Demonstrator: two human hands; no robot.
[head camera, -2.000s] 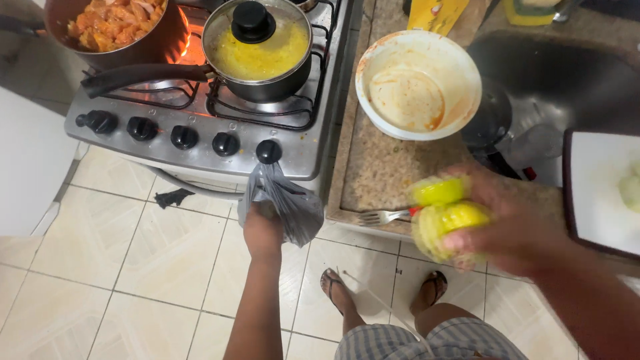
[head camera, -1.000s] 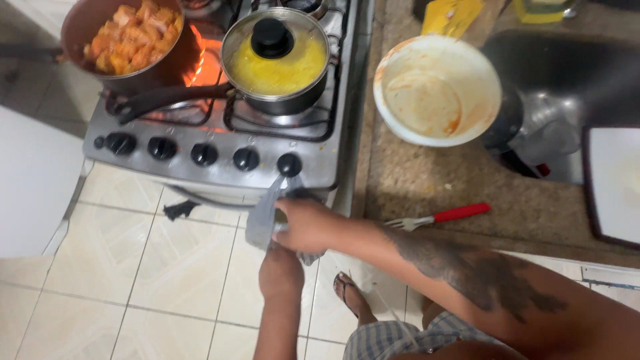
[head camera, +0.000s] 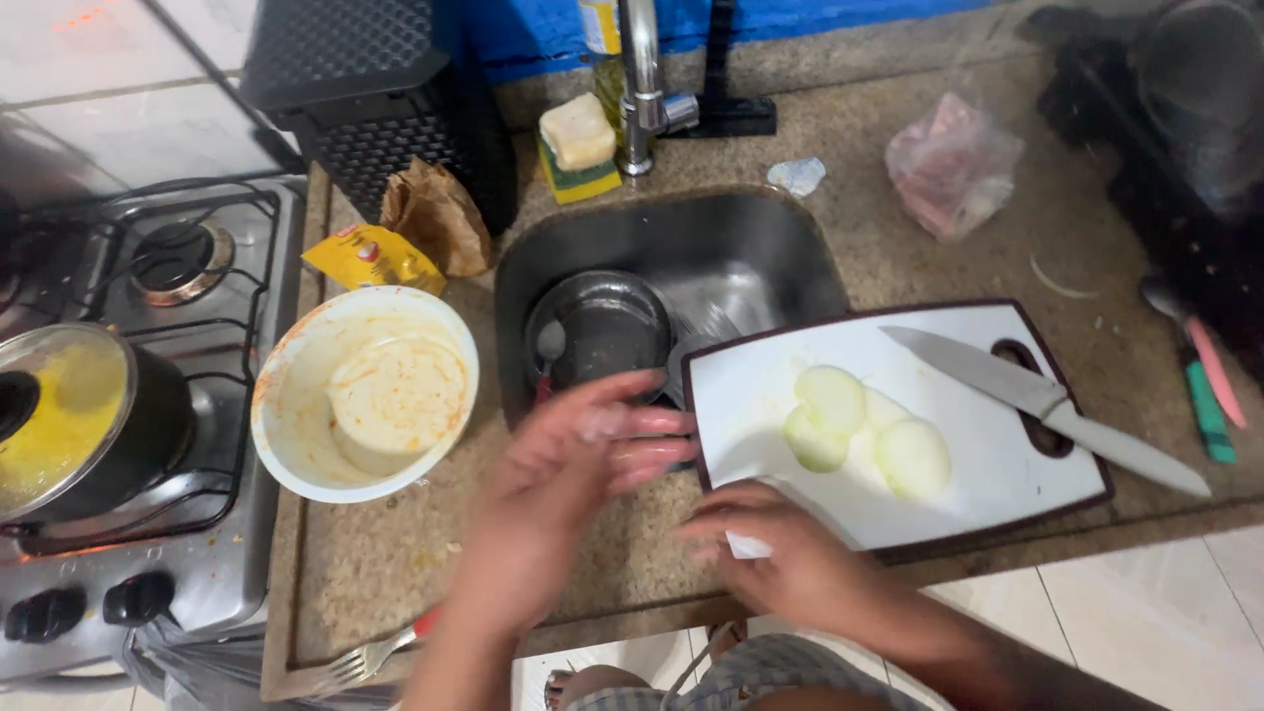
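Observation:
My left hand (head camera: 573, 474), fingers apart and holding nothing, is raised over the counter just left of a white cutting board (head camera: 968, 346). Near the board's lower left corner is my right hand (head camera: 780, 543), blurred, with a small white piece (head camera: 748, 545) at its fingers; whether it grips this is unclear. Peeled, pale green-white vegetable pieces (head camera: 829, 405), apparently onion, lie on the board. A kitchen knife (head camera: 1047, 405) with a white handle rests across the board's right side. The fork (head camera: 365, 662) with a red handle is partly hidden behind my left forearm.
A stained white bowl (head camera: 395, 395) stands left of the sink (head camera: 780, 237), which holds a dark pan (head camera: 602, 326). On the stove sits a lidded pot (head camera: 89, 425). A grey plastic bag (head camera: 188, 662) hangs at its front. Bagged meat (head camera: 953, 168) lies behind the board.
The yellow-green pieces held in my right hand two seconds ago are no longer there. Both hands have moved from the grey bag to beside the cutting board. The view has swung right.

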